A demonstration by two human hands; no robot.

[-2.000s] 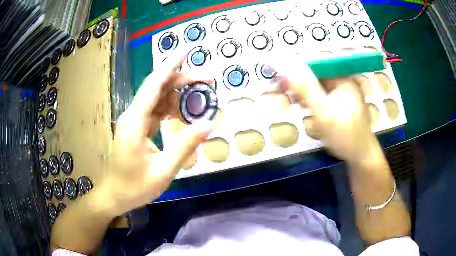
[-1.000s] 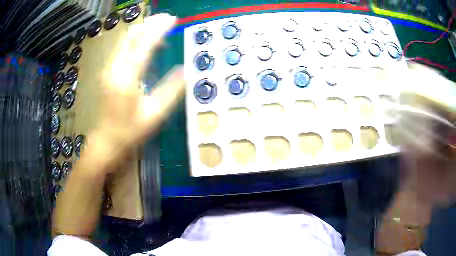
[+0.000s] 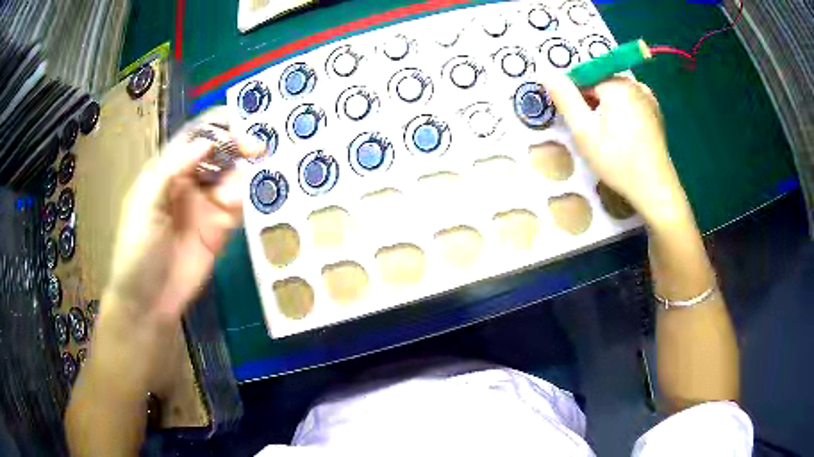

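Note:
My left hand (image 3: pixel 174 219) is raised between the tan board and the white nest tray (image 3: pixel 393 299), a little blurred, with a speaker driver (image 3: pixel 212 148) between its fingertips. My right hand (image 3: pixel 625 134) holds the green test probe (image 3: pixel 614 64), its wired end pointing up right; the probe's tips are hidden. The right fingertips are at a speaker driver (image 3: pixel 535 104) in the tray's third row. Drivers sit back up in the upper three rows; the lower two rows show bare tan pockets.
The tan supply board (image 3: pixel 120 170) at left bears face-up drivers along its far and left edges. Stacked trays (image 3: pixel 45 54) stand upper left, and more pale edges are at far right. Red probe wires (image 3: pixel 692 55) run to the upper right. Another tray's corner (image 3: pixel 268 11) shows at the top.
The view has shifted. My left hand has come off the tan board with a driver. My right hand has moved left over the tray, where another driver now sits in the third row.

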